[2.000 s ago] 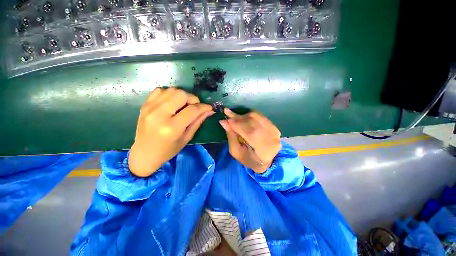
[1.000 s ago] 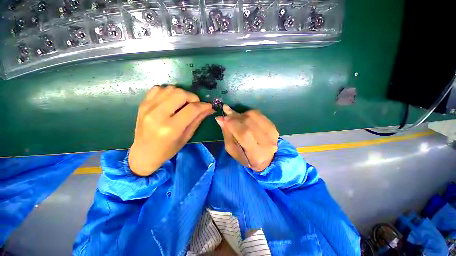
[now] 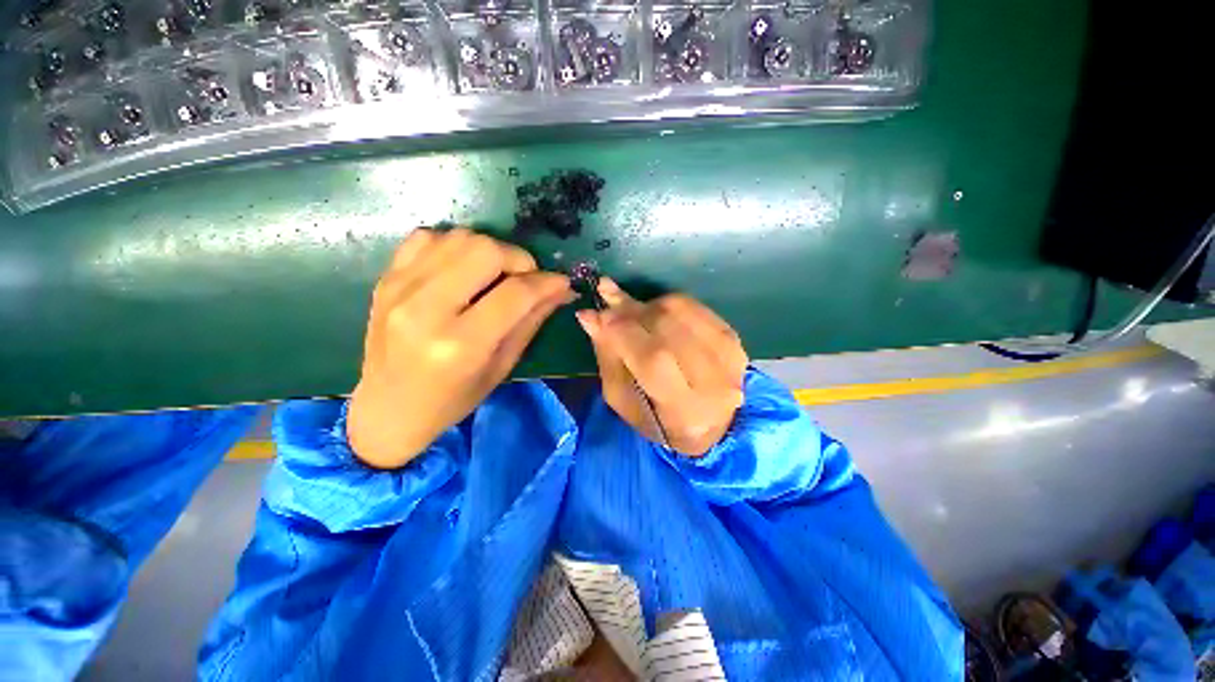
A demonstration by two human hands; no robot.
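My left hand pinches a small round component, dark with a shiny face, between thumb and forefinger just above the green mat. My right hand is closed on a thin pen-like tool; its shaft shows along the palm, and its tip is at the component, too small to see clearly. A loose pile of tiny black parts lies on the mat just beyond the fingertips. The clear blister tray lies behind, with dark shiny components in its pockets.
A grey-brown patch lies on the mat at right. Black box-like equipment stands at the far right with a grey cable below it. The bench's front edge runs just before my wrists. Blue garments show at lower left and lower right.
The view has shifted slightly. Both hands keep nearly the same place at the component; my right hand's grip on the tool has changed slightly. More blue cloth shows at lower left.
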